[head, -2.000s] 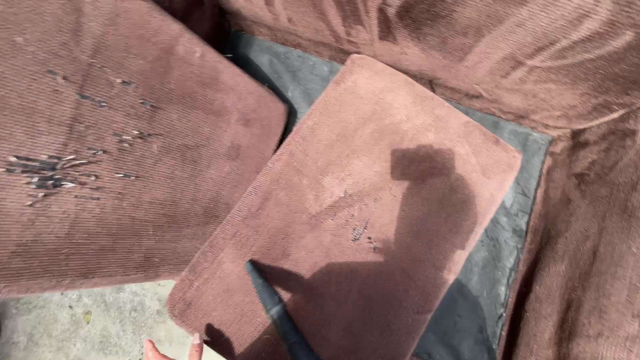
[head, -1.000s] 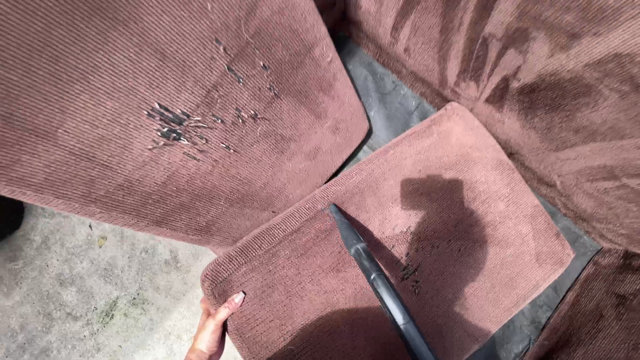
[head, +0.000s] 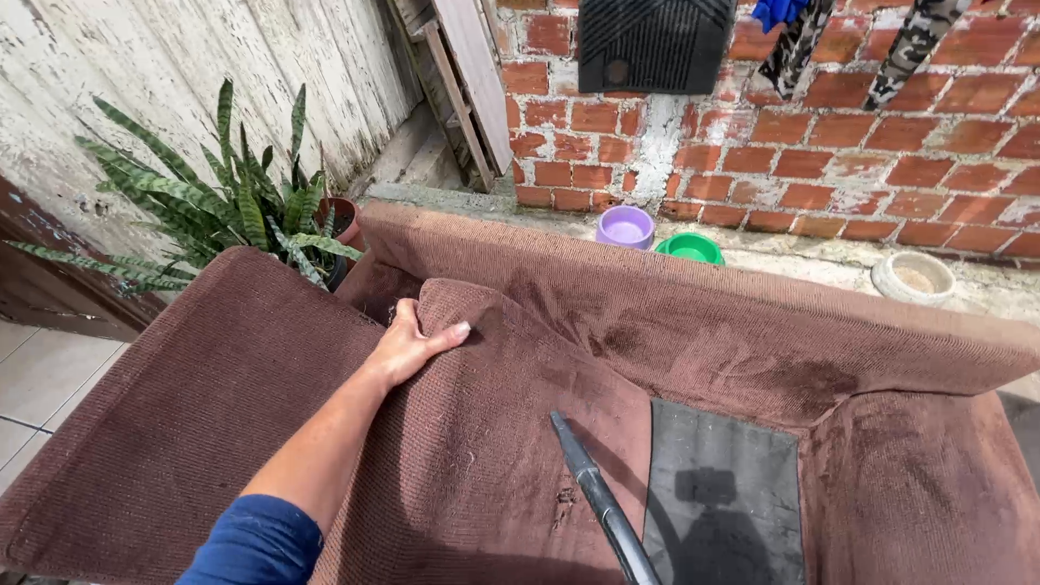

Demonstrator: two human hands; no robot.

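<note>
My left hand (head: 410, 345), at the end of a blue sleeve, grips the upper edge of a brown corduroy seat cushion (head: 496, 439), which stands tilted on the sofa. A black vacuum cleaner wand (head: 601, 496) with a narrow tip comes in from the bottom edge, its tip over the cushion's face. Small dark marks or holes (head: 562, 504) show on the fabric left of the wand. My right hand is out of view. Dark lining (head: 723, 471) of the sofa base lies bare at the right, with a shadow on it.
The sofa backrest (head: 691, 317) runs along the far side, an armrest (head: 918, 487) at the right. Beyond stand a purple bowl (head: 626, 227), a green bowl (head: 691, 247), a stone-like bowl (head: 913, 278) and a brick wall (head: 853, 154). A potted snake plant (head: 252, 195) stands at the upper left.
The view has swung up and widened to the sofa and wall. My left hand, earlier at the cushion's near left corner, now grips its upper edge, and the cushion is tilted up.
</note>
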